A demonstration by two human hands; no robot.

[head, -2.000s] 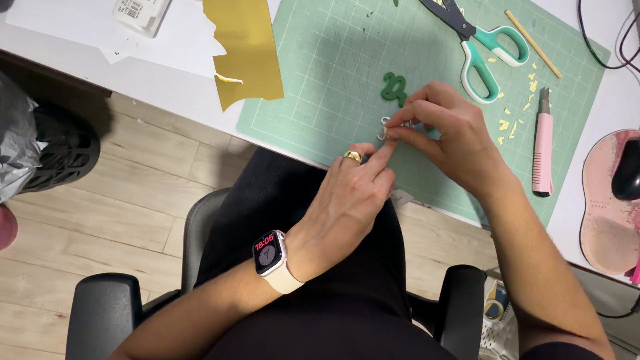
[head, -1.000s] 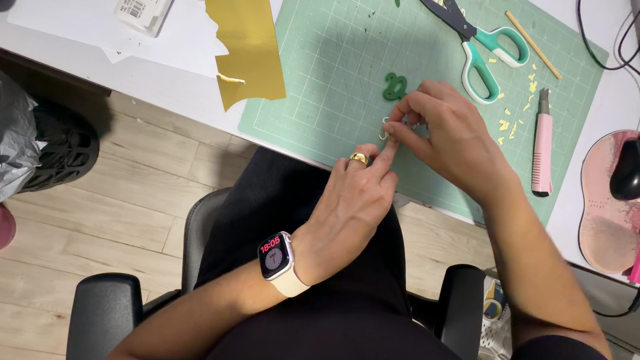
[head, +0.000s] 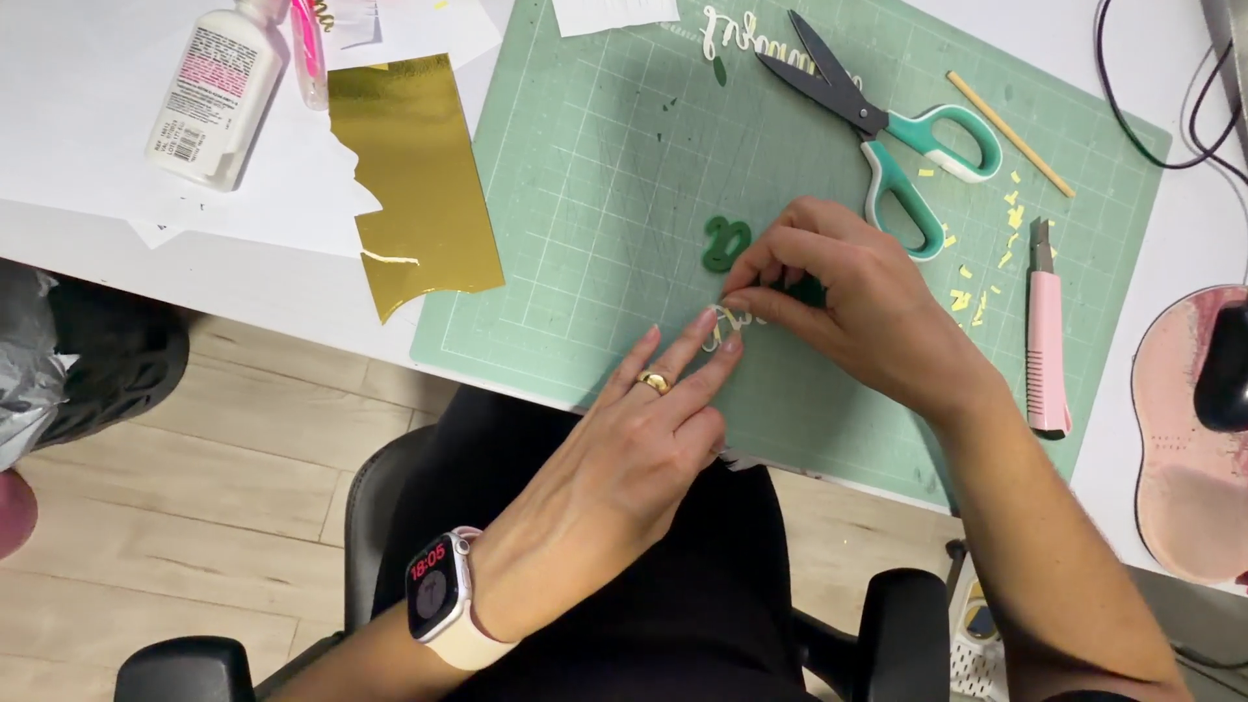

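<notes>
A small white paper script cutout lies on the green cutting mat near its front edge. Two fingertips of my left hand press on it, the other fingers spread. My right hand has thumb and index finger together at the cutout's upper edge; whether they grip it or only touch it is hard to tell. A dark green cutout shaped like digits lies just above the fingertips. More dark green material shows partly under my right hand. Another white script cutout lies at the mat's top, partly behind the scissor blades.
Open scissors, a thin wooden stick, a pink craft knife and yellow paper scraps lie right. Gold card overlaps the mat's left edge, near a white glue bottle. A pink mouse pad is far right.
The fingers of my left hand have spread apart on the cutout. My right hand stays at the cutout with small finger shifts. The view takes in more of the desk's far side.
</notes>
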